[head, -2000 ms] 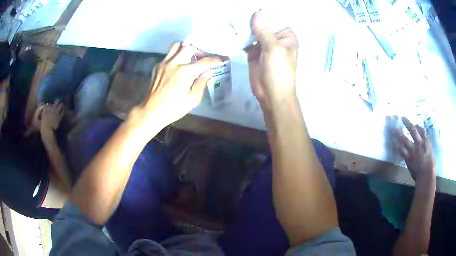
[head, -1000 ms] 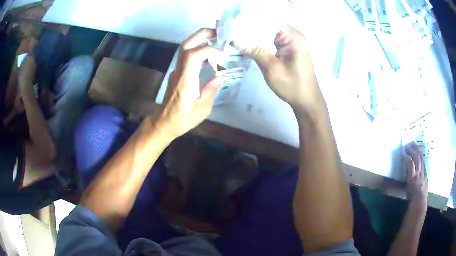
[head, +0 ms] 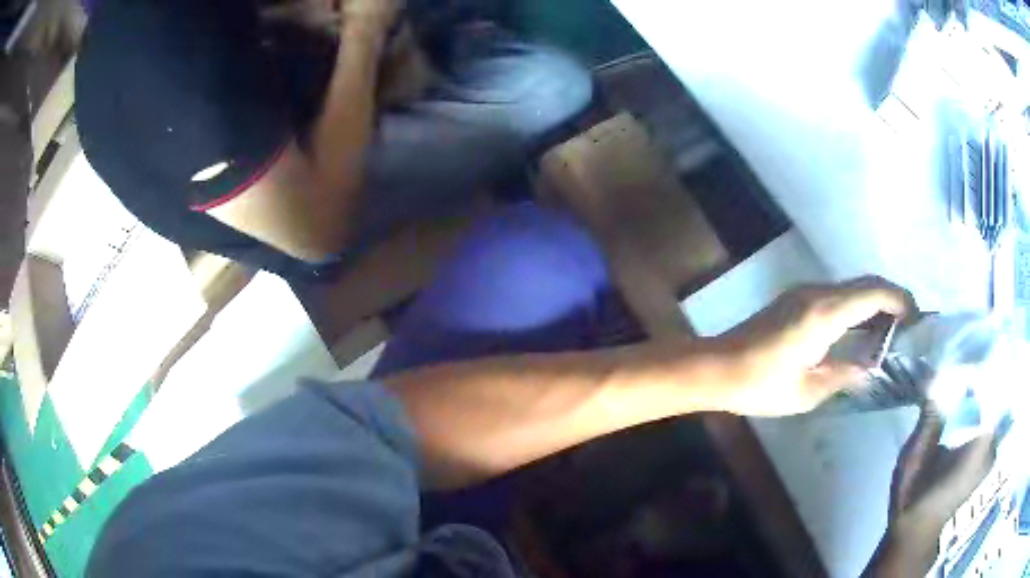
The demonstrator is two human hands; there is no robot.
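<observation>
My left hand (head: 802, 350) reaches to the right side of the view and pinches a small white printed carton (head: 900, 378) between thumb and fingers, with a flap or edge standing up at its near end. My right hand (head: 940, 480) is low at the right, dark and partly blurred. It grips a pale, shiny item (head: 969, 390) against the carton's far side. Glare and blur hide the item's shape and whether it is inside the carton.
The white table (head: 819, 474) runs down the right side, with printed white cards (head: 977, 181) on it. A seated person in a dark cap (head: 186, 113) is at upper left. A brown carton (head: 633, 198) sits below the table edge. Striped tape (head: 85, 491) marks the green floor.
The view has swung left and tilted, so both hands now appear at the right. The seated person looks much nearer. My hands still hold the carton and the pale item close together.
</observation>
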